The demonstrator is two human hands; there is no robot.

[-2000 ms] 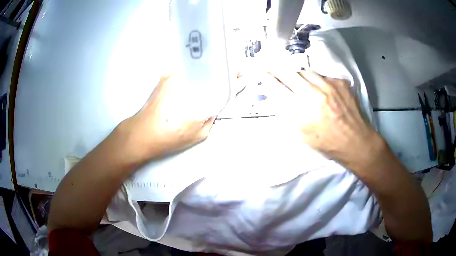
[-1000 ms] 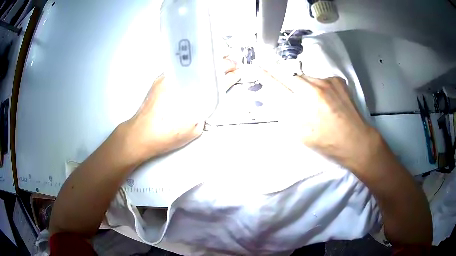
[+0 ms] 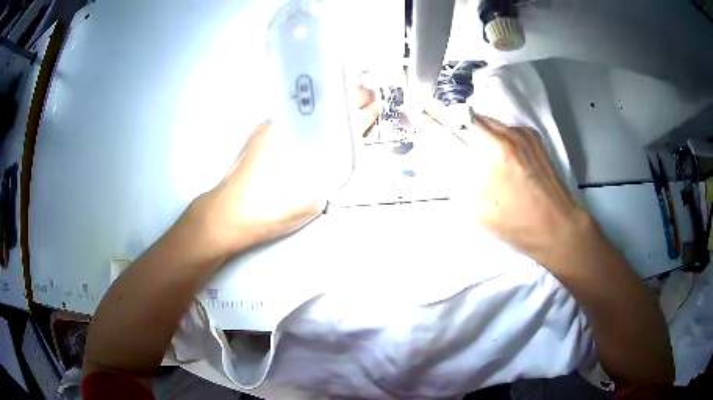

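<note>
White fabric (image 3: 438, 336) spreads over the front of the machine table and hangs toward my lap, with part of it rising behind my right hand. My left hand (image 3: 266, 187) lies left of the presser foot (image 3: 393, 109), partly hidden by the long white lamp (image 3: 309, 101). Its fingertips show near the foot. My right hand (image 3: 516, 180) lies on the fabric right of the foot, fingers pointing toward it. Strong glare hides the fingertips' hold on the cloth. Below the foot is the throat plate (image 3: 405, 173) with dark marks.
A ribbed cream knob (image 3: 504, 33) is at the upper right. Tweezers (image 3: 668, 207) and dark tools (image 3: 692, 211) lie at the right edge. A printed ruler (image 3: 242, 304) runs along the table's front edge. A dark tool (image 3: 8, 211) is at the far left.
The lamp, foot and table have shifted slightly in view. Both hands stay beside the foot, with the left fingertips and right fingers slightly changed in place.
</note>
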